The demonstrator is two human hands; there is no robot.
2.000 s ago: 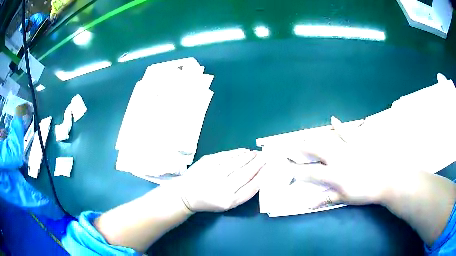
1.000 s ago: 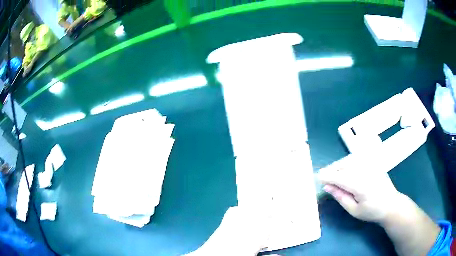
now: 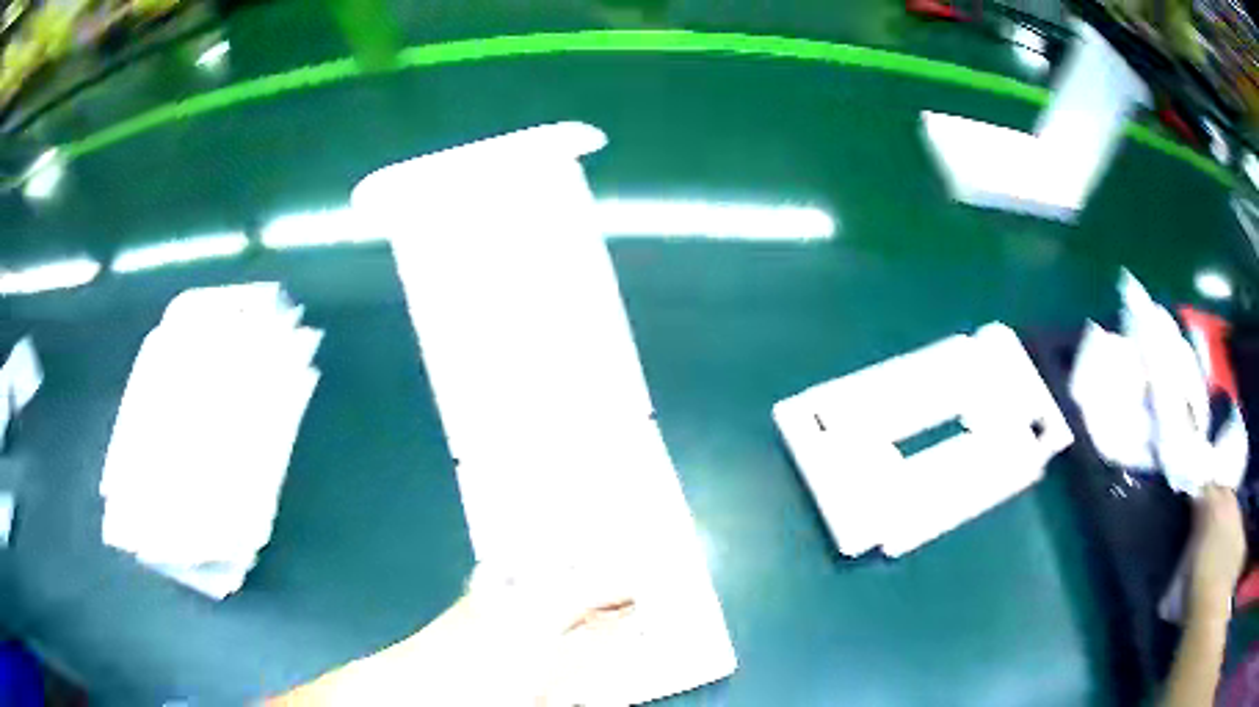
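A white gift box (image 3: 539,345) lies opened out lengthwise, its rounded flap at the far end. My left hand (image 3: 559,635) lies over its near end; glare hides the fingers and any grip. A white box insert (image 3: 925,442) with a central slot lies right of the box, untouched. My right hand (image 3: 1215,518) is at the near end of a heap of crumpled-looking white pieces (image 3: 1167,401) at the far right; its fingers are blurred, so I cannot tell if it grips one.
A stack of white flat blanks (image 3: 214,428) lies left of the box. Another white box (image 3: 1015,166) stands open at the back right. Small white pieces are cut off at the left edge. A black tray (image 3: 1125,553) lies under the heap. A green rail (image 3: 663,42) crosses the back.
My right hand has left the insert area and moved right to the white heap. My left hand stays at the box's near end. The view has swung right, shifting things left.
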